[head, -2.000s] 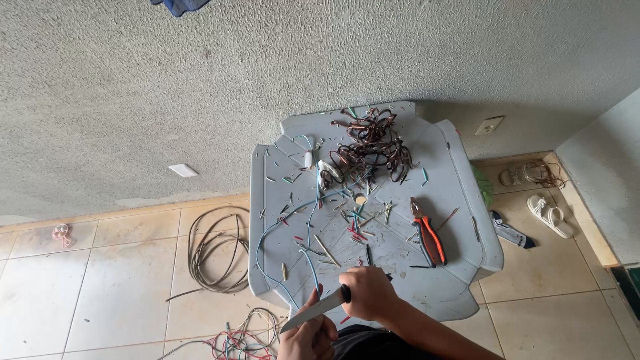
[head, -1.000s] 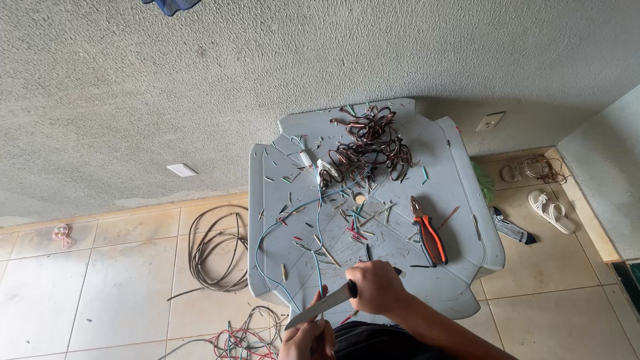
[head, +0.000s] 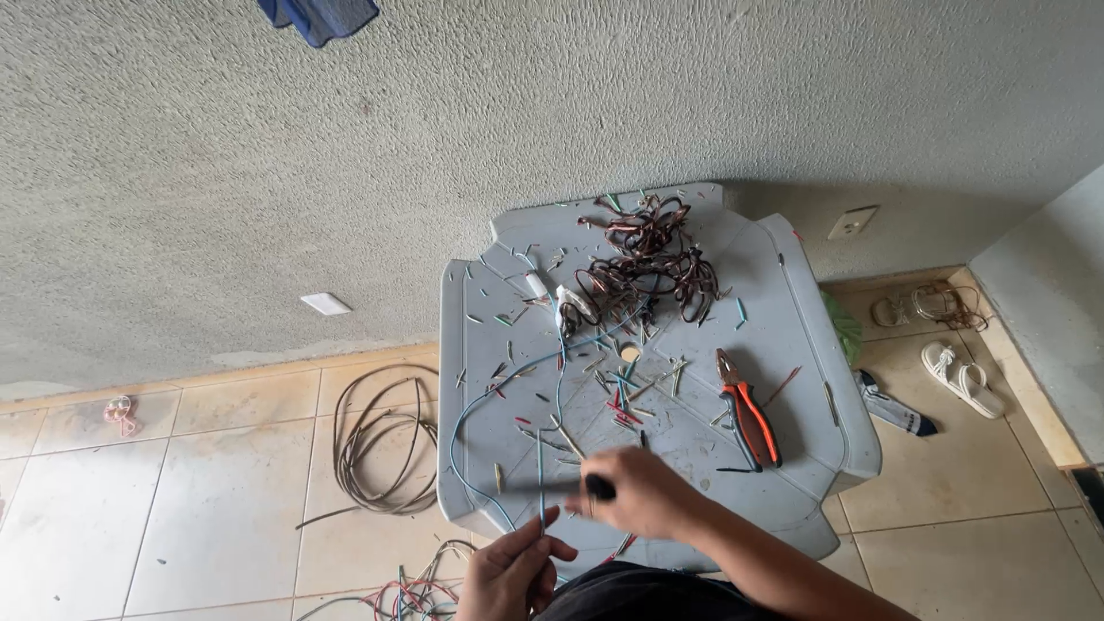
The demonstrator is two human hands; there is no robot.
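Note:
My right hand (head: 638,496) is closed on the black handle of a knife (head: 539,487), whose blade is motion-blurred and points left over the table's near part. Just below it, my left hand (head: 517,569) pinches a light blue wire (head: 542,466) between thumb and fingers. The wire rises from the fingertips across the blade's line. Around the hands, short pieces of cut insulation (head: 625,414) in red, blue and pale colours lie strewn on the grey plastic table (head: 707,517). Pliers with orange and black handles (head: 752,423) rest at the right, and a tangle of dark wires (head: 647,259) lies at the back.
A textured wall (head: 388,172) stands behind the table. Coiled cable (head: 379,448) and tangled coloured wires (head: 414,599) lie on the tiled floor at the left. On the right floor are a white sandal (head: 962,379) and a sock (head: 897,405).
The knife blade was down by my left hand; my right hand has since swung it up, so it now points left above that hand. The left hand's fingers are more spread.

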